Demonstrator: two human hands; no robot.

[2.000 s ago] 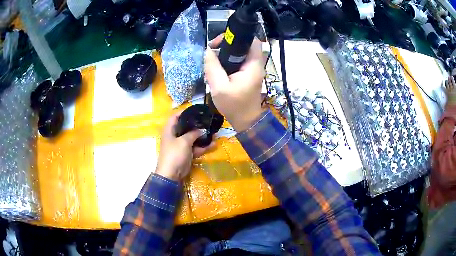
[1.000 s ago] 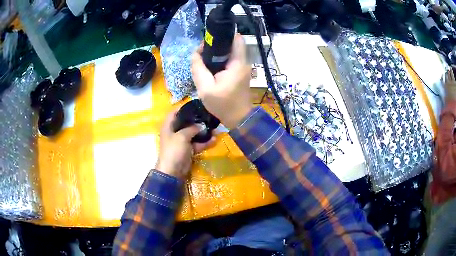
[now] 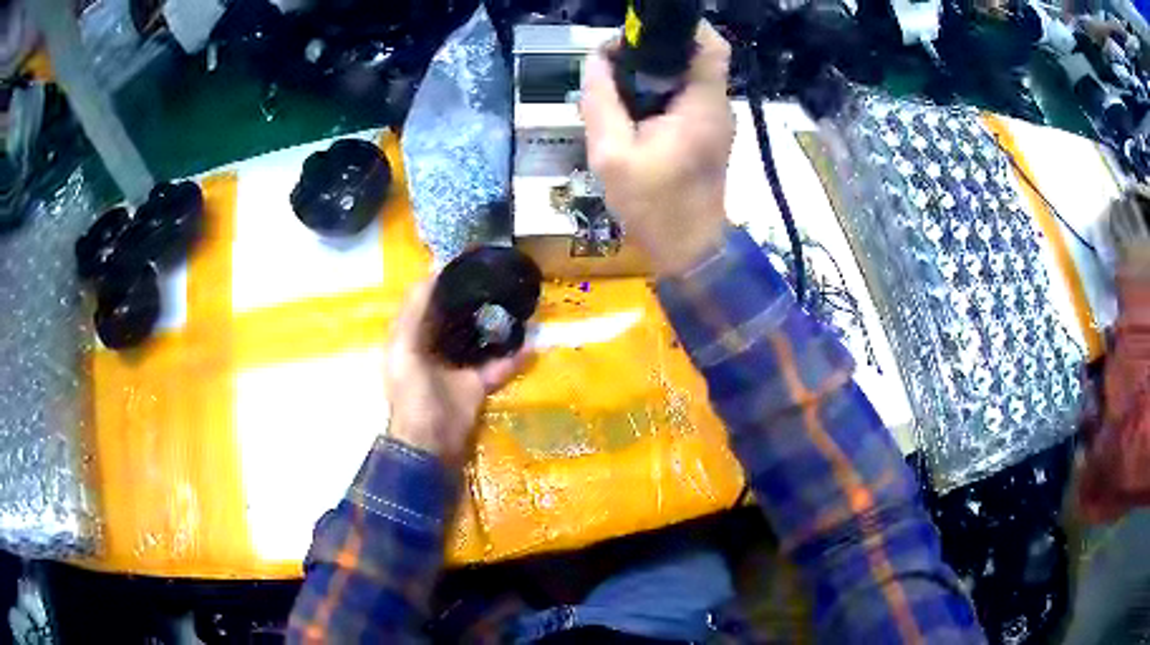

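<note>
My left hand (image 3: 435,365) holds a round black housing (image 3: 462,297) with its hollow side up, over the taped bench. A small whitish module (image 3: 493,323) shows inside it. My right hand (image 3: 662,151) grips the black electric screwdriver (image 3: 656,51), up and to the right of the housing and apart from it. The driver's top is cut off by the frame's upper edge, and its tip is hidden by my hand. The white and grey screw feeder (image 3: 545,154) stands behind, with its small metal mechanism showing left of my right hand.
Another housing (image 3: 341,187) sits on the bench at the back left, and several lie at the far left. A bag of small hardware (image 3: 457,151) stands left of the feeder. The screwdriver cable (image 3: 779,189) hangs right of my hand. A parts tray (image 3: 971,277) and a person's sleeve (image 3: 1122,403) are at right.
My right hand has moved up and right with the screwdriver, away from the housing, uncovering the feeder's front. My left hand still holds the housing, its open inside now more visible.
</note>
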